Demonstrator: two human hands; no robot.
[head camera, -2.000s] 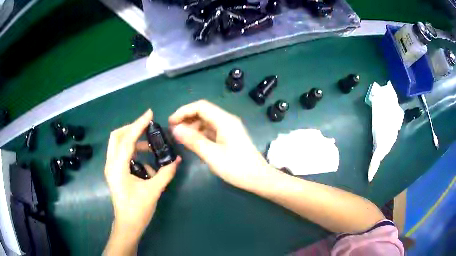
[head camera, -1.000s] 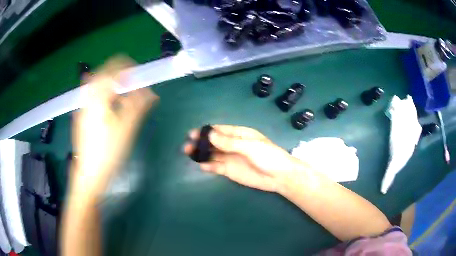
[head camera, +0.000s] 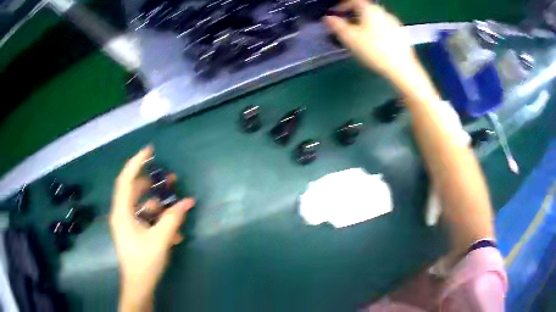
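Note:
My left hand (head camera: 143, 225) is at the left over the green mat, fingers curled around a glossy black plug (head camera: 161, 186); a second dark shape shows by the palm. My right hand (head camera: 372, 39) reaches over the right part of the grey tray (head camera: 292, 68), with a dark plug (head camera: 346, 14) between thumb and fingers, blurred. The tray is heaped with black plugs. Several plugs stand or lie in mid-bench, one of them here (head camera: 306, 152). A white wipe (head camera: 347, 198) lies flat below them.
More black plugs (head camera: 66, 192) are at the left, above dark trays (head camera: 27, 268). A blue bin (head camera: 466, 79) with bottles and a thin white stick (head camera: 505, 146) are at the upper right. My right forearm partly covers a second white cloth (head camera: 433, 204). A pale rail (head camera: 73, 143) edges the bench.
My right hand has moved from mid-bench up to the tray. My left hand, blurred and raised at the left rail one second ago, is lower over the mat with a plug. The view has shifted.

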